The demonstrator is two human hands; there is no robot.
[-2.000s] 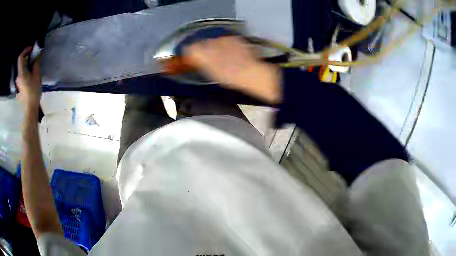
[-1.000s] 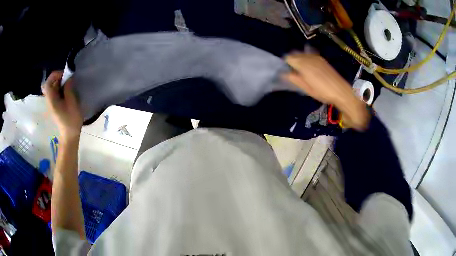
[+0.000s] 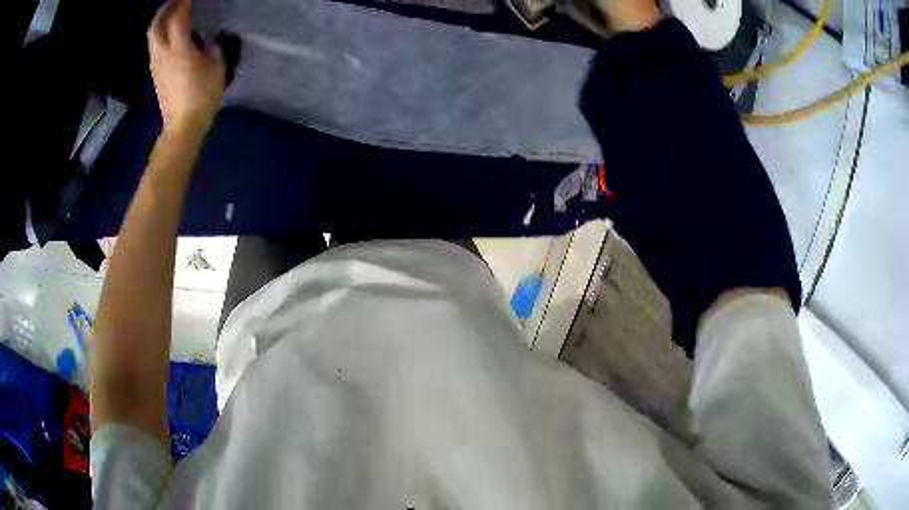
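A long grey interfaced strip [image 3: 399, 85] lies across the dark navy cloth [image 3: 339, 184]. Its left end is beside my left hand [image 3: 187, 75], whose fingertips reach the top edge of the picture; I cannot tell whether they grip the strip or rest on it. My right hand [image 3: 626, 12] is cut off by the top edge, past the strip's right end. A metal edge of what looks like the iron [image 3: 528, 10] shows just left of it; I cannot tell whether my right hand holds it. My dark right sleeve covers the strip's right end.
A white tape roll [image 3: 708, 20] and a yellowish cord [image 3: 797, 112] are at the upper right. Small pale scraps [image 3: 570, 189] lie near the cloth's front edge, with a red bit beside my sleeve. Blue baskets [image 3: 30, 408] and a red item [image 3: 77, 428] are below left.
The grey strip, curved before, now lies straighter and higher in view. My right hand has left its right end and moved up to the top edge. My left hand has shifted up and right.
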